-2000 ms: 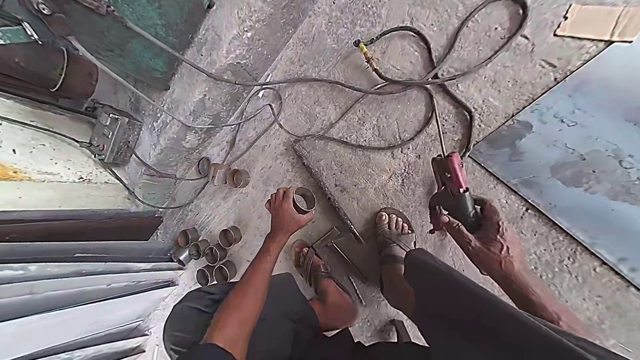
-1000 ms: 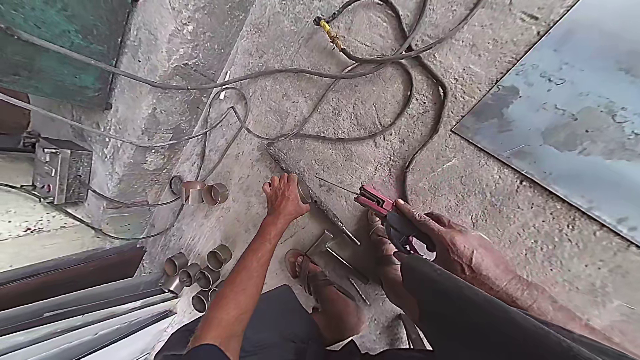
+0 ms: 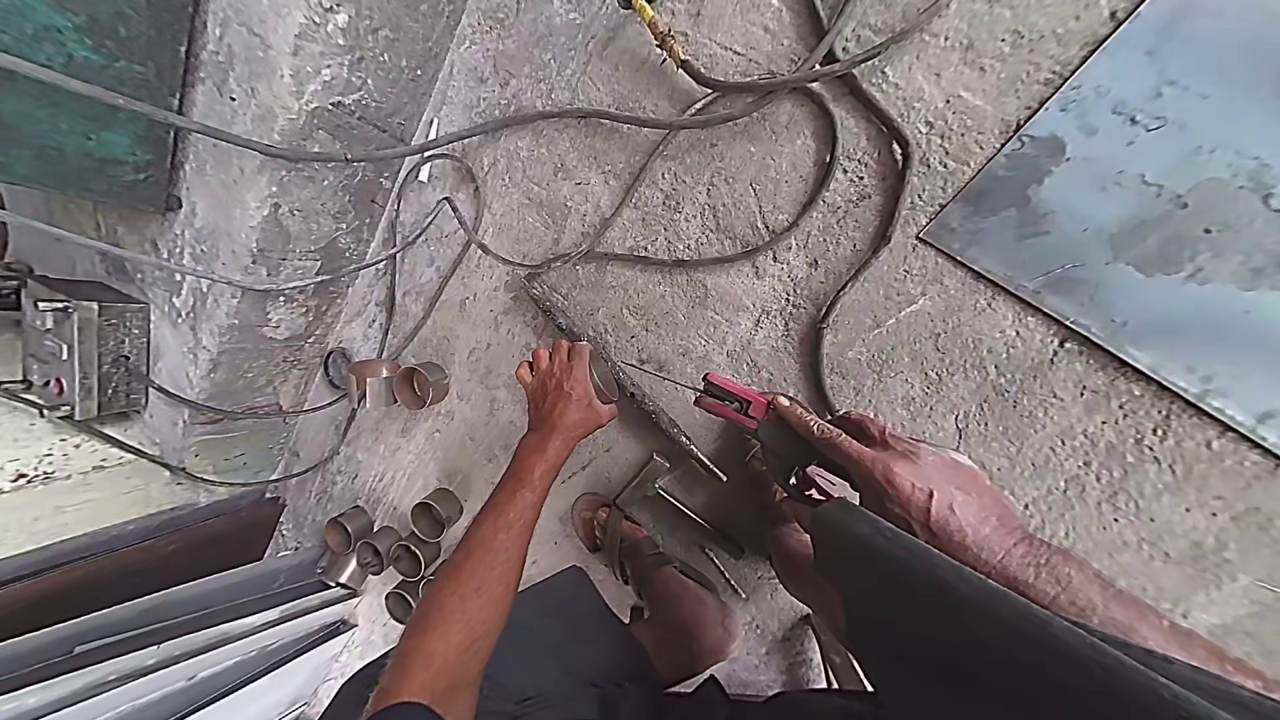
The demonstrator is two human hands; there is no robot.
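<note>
My left hand (image 3: 566,390) grips a short metal pipe ring (image 3: 602,378), whose open end faces right, over a rough metal bar (image 3: 640,390) on the floor. In my right hand (image 3: 890,470) is a red and black welding electrode holder (image 3: 740,402). A thin welding rod (image 3: 660,376) sticks out of its jaws, its tip close to the ring; whether they touch I cannot tell. Below the bar, between my feet, lies a hammer (image 3: 650,480) beside other metal pieces. Several cut pipe rings (image 3: 436,514) are grouped at the lower left, and more rings (image 3: 420,385) lie above them.
Cables (image 3: 600,118) loop over the concrete floor. A large metal sheet (image 3: 1130,220) covers the right side. A metal box with cables (image 3: 95,345) is at the left, above long metal profiles (image 3: 170,610). A green panel (image 3: 90,100) stands at the upper left.
My right hand has brought the electrode holder leftward, and the rod, which pointed up the view, now points left at the ring. My left hand still holds the ring, lower over the bar. The view has shifted.
</note>
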